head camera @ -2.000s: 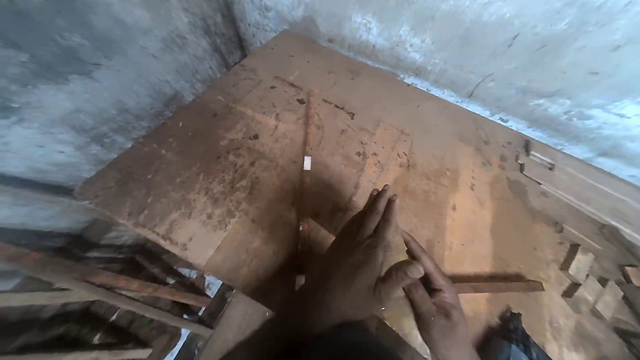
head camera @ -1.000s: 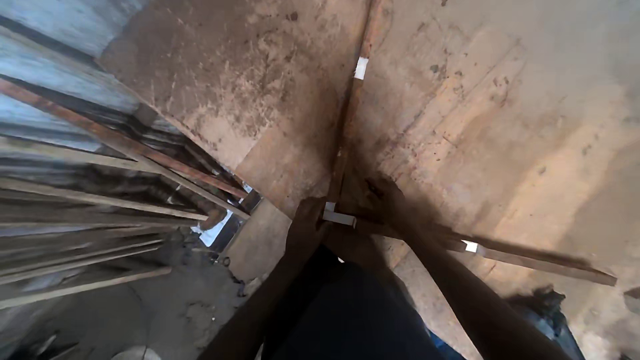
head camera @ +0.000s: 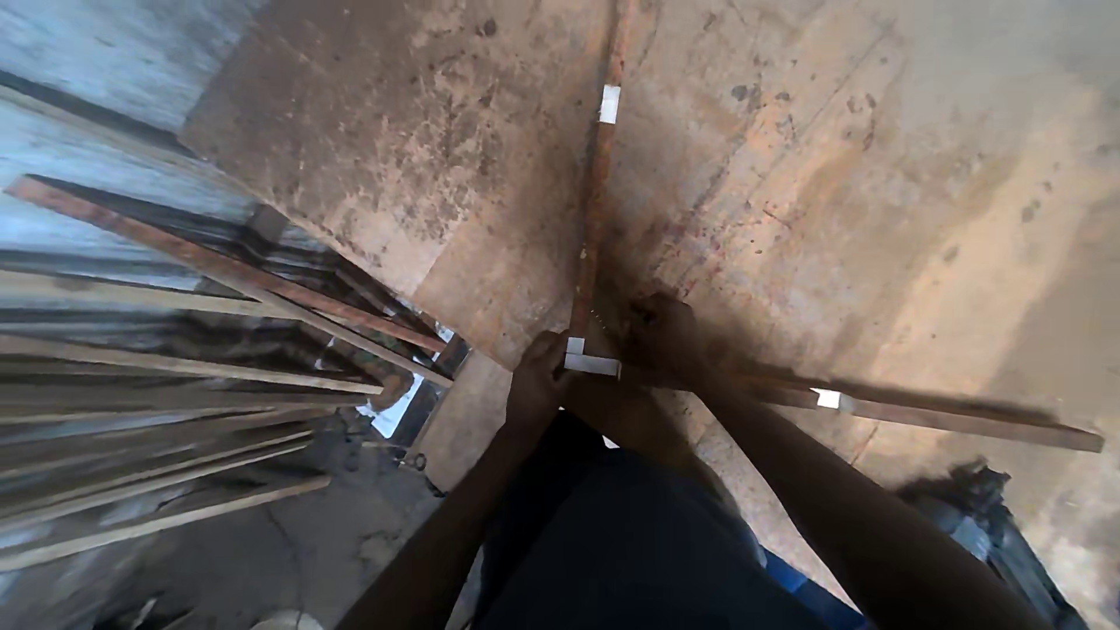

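Two thin wooden strips meet at a corner on the worn wooden tabletop (head camera: 490,245). One strip (head camera: 598,192) runs away from me with a white piece of tape (head camera: 610,104) on it. The other strip (head camera: 962,421) runs to the right, with another white piece (head camera: 826,399) partway along. White tape (head camera: 592,362) covers the corner. My left hand (head camera: 535,385) grips the corner at its left side, fingers beside the tape. My right hand (head camera: 667,337) is curled over the right-hand strip near the corner; shadow hides whether its fingers hold anything.
Many long wooden battens (head camera: 175,359) lean in a stack at the left, beyond the table edge. A crumpled dark plastic bag (head camera: 989,525) lies at the lower right. A bluish wall (head camera: 114,52) stands at the upper left.
My hands were together above the table two seconds ago; they are now apart, at the corner of the strips. The view has shifted down and closer to the corner.
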